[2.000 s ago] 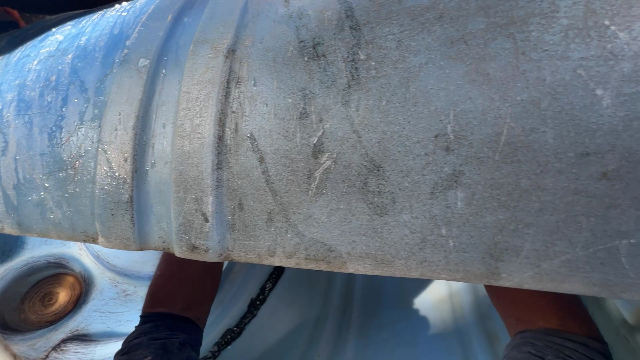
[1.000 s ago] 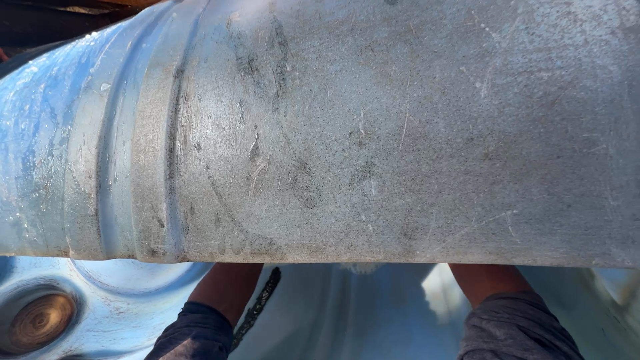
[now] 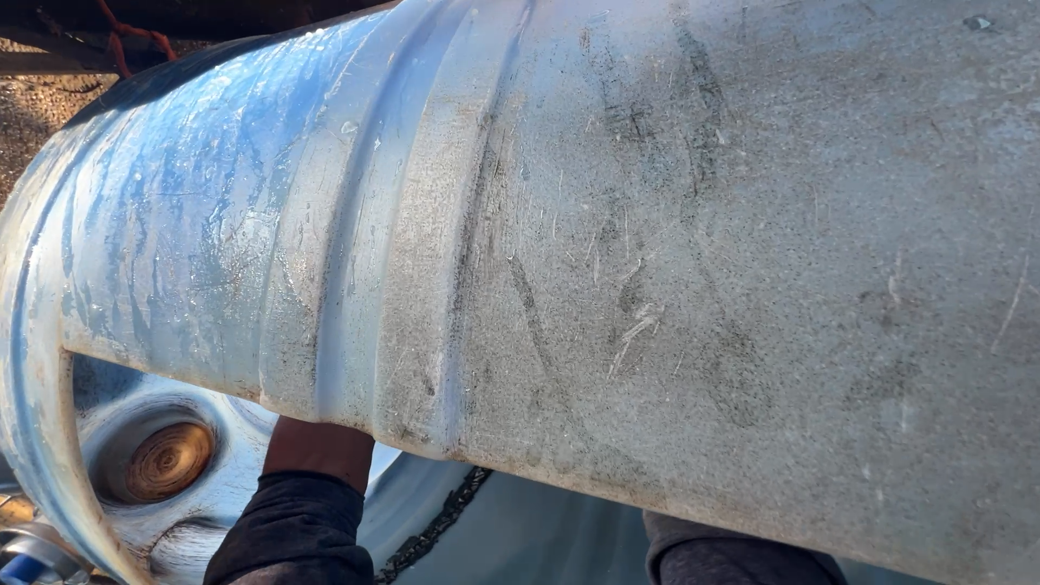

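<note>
A large blue plastic drum [image 3: 650, 244] with a cut-open side, scuffed and dirty grey over its right part, fills most of the view. Raised ribs circle it left of the middle. Both my arms reach in under the cut lower edge. My left wrist shows below the ribs, with a dark sleeve [image 3: 292, 528]; the left hand itself is hidden behind the drum wall. On the right only the other dark sleeve [image 3: 739, 556] shows, and my right hand is hidden too. What either hand touches cannot be seen.
Through the opening, a round brown plug or recess [image 3: 169, 461] shows in the drum's end. A black jagged seam [image 3: 435, 528] runs along the inner wall. Red cord [image 3: 122, 36] hangs by dark beams at the top left. A metal part with blue [image 3: 36, 556] lies at the lower left.
The drum's left rim has come into view as the view shifted. My right forearm, bare near the wrist earlier, now shows only its sleeve below the drum's edge.
</note>
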